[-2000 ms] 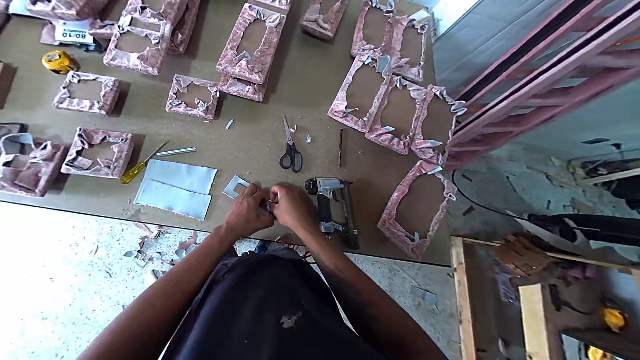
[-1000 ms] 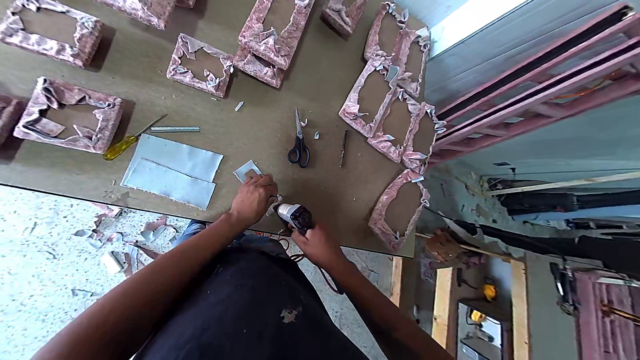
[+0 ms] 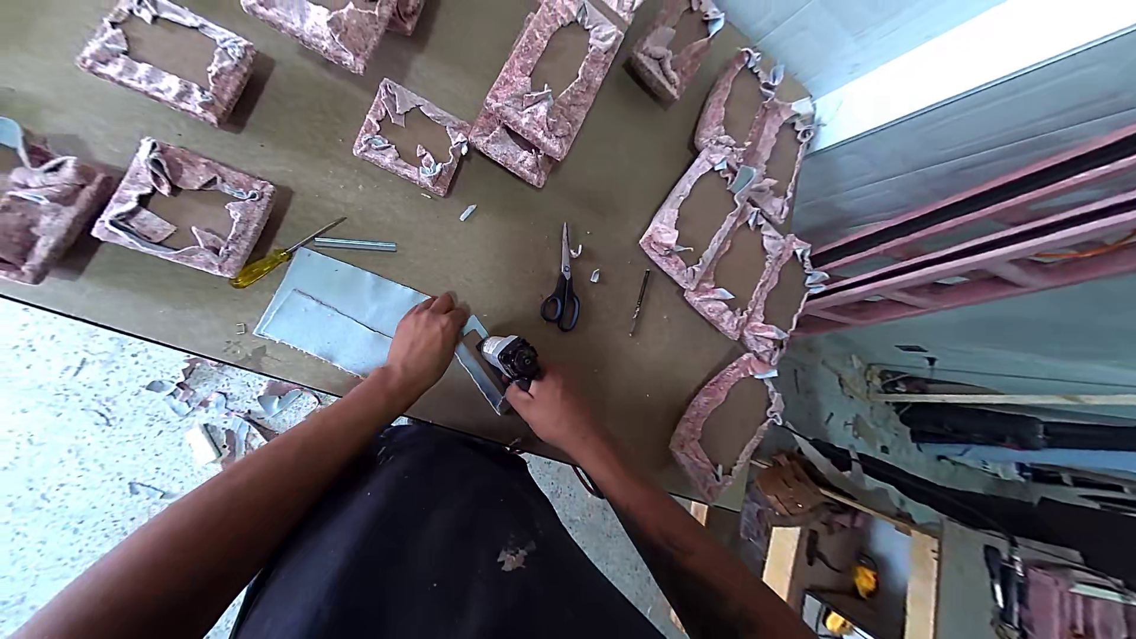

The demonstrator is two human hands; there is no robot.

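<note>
My right hand [image 3: 548, 404] grips a pneumatic staple gun [image 3: 512, 357], whose nose is over a small board with grey-blue fabric edges [image 3: 481, 373]. My left hand [image 3: 428, 335] rests at the board's upper left end, fingers bent; whether it pinches the fabric there is hidden. Under and left of that hand lies a light blue-grey fabric piece [image 3: 342, 306] with a dark line across it. Scissors [image 3: 563, 288] with black handles lie beyond the staple gun, and a thin dark bit or rod [image 3: 640, 302] lies to their right.
Pink velvet-covered panels [image 3: 186, 209] stand at the left and far side; curved ones [image 3: 697, 209] lie along the right edge. A yellow-handled screwdriver [image 3: 266, 266] and a strip of staples [image 3: 355, 244] lie beside the fabric. Pink slatted framework [image 3: 958, 240] stands at the right. Scraps [image 3: 275, 399] litter the floor.
My right hand has taken hold of the staple gun, which lay on the table two seconds ago, and it is now over the small board. The view has shifted closer to the table.
</note>
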